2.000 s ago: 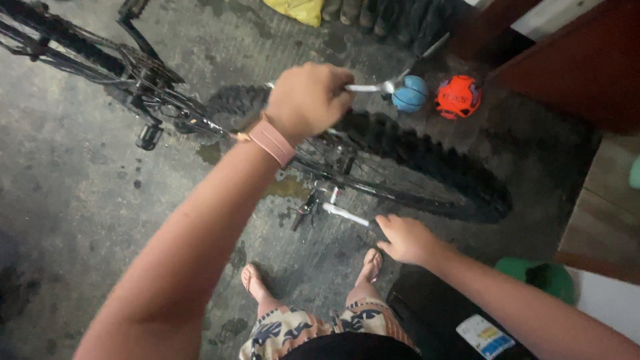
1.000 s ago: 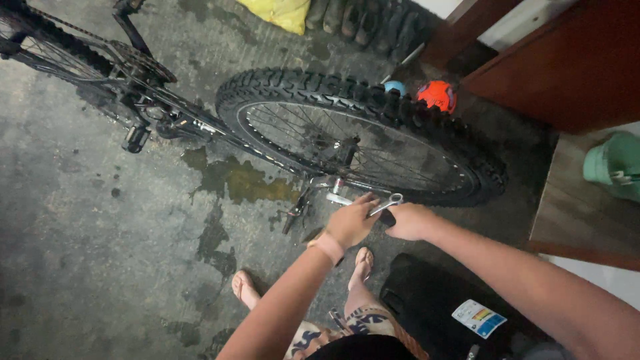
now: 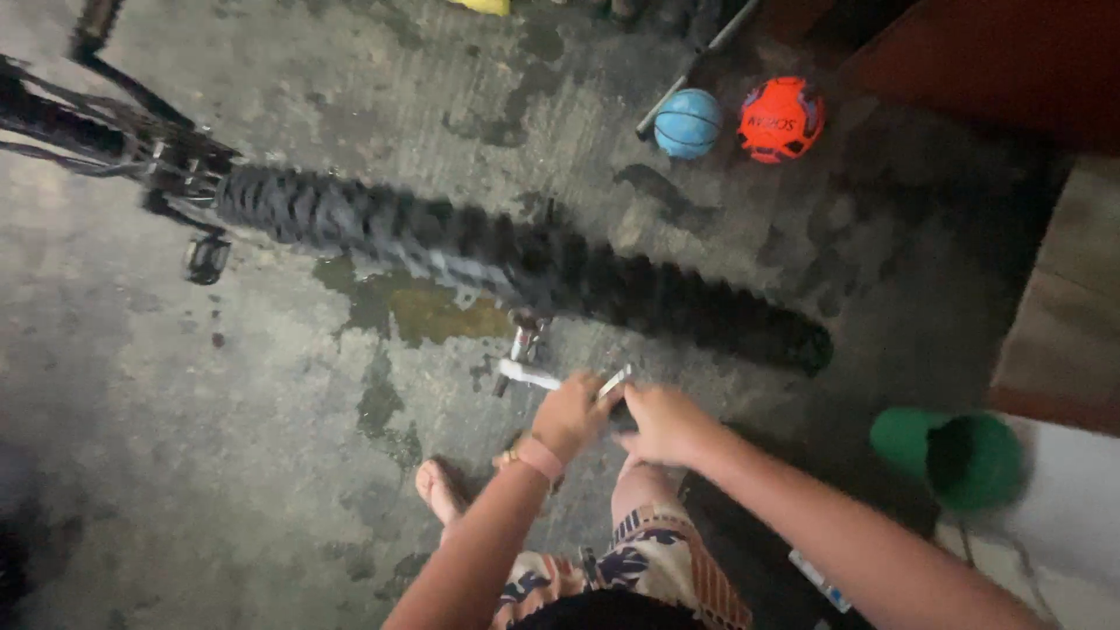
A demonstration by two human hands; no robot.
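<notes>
A bicycle's rear wheel, with a knobbly black tyre (image 3: 665,297), runs across the view in front of me. Beside its hub, a silver socket-like piece (image 3: 523,337) meets the metal shaft of a hand tool (image 3: 529,374). My left hand (image 3: 570,413), wearing a pink wristband, closes over that shaft and holds a small silver wrench (image 3: 615,381), whose end sticks out to the right. Close beside it is my right hand (image 3: 669,424), fingers curled near the wrench end. Blur and the left hand hide the tool's handle and the right hand's hold.
A pedal (image 3: 207,258) juts out at left. Beyond the wheel lie a blue ball (image 3: 689,123), an orange ball (image 3: 781,120) and a thin rod (image 3: 700,66). A green container (image 3: 976,459) is at right, below a wooden ledge (image 3: 1063,306). My foot (image 3: 436,490) rests on the wet concrete floor.
My left hand has come down from above the wheel, with the wrench in it, to beside my right hand. The view has shifted so that the tyre is seen more from above.
</notes>
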